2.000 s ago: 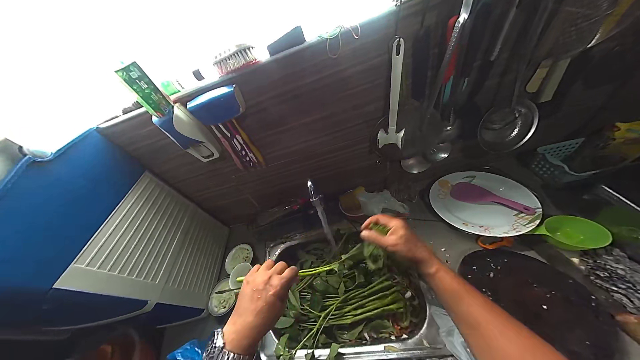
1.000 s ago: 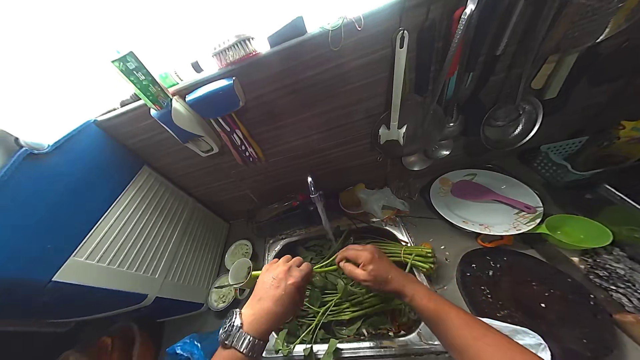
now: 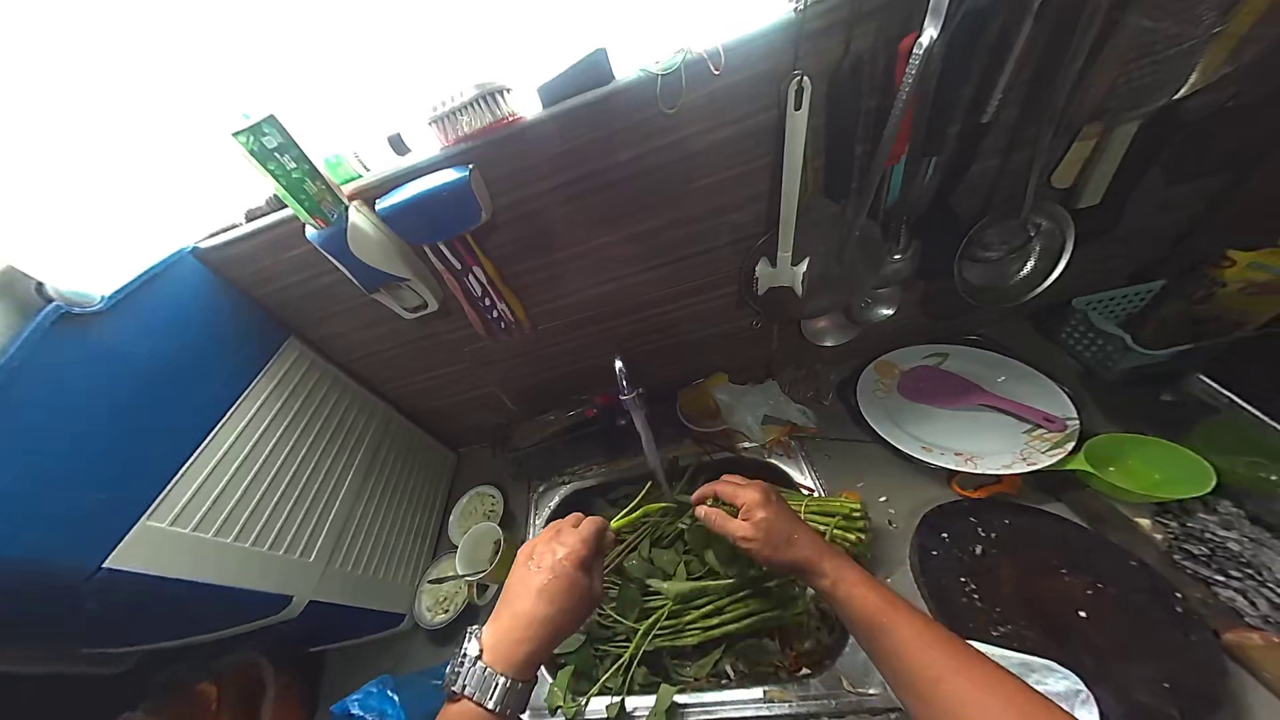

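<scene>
Leafy green vegetable stems (image 3: 690, 610) fill the metal sink (image 3: 800, 695). My left hand (image 3: 560, 575), with a metal watch at its wrist, is closed on a green stem at the left of the pile. My right hand (image 3: 755, 520) holds leafy stems over the pile's upper part; its fingertips are partly hidden among leaves. Just beyond it, a tied bundle of cut green stems (image 3: 832, 515) lies at the sink's right side. Water (image 3: 648, 440) runs from the faucet (image 3: 622, 375) down behind the greens.
Left of the sink stand a cup (image 3: 482, 552) and small dishes (image 3: 475, 513). To the right are a white plate (image 3: 960, 440) with a purple rice paddle (image 3: 950, 388), a green dipper (image 3: 1145, 467) and a dark round board (image 3: 1040, 580). Utensils hang on the wall, among them a ladle (image 3: 1015, 255).
Two seconds ago my right hand was farther right, over the tied bundle's place. The bundle showed plainly one second ago. My left hand stays left of the pile, on a stem.
</scene>
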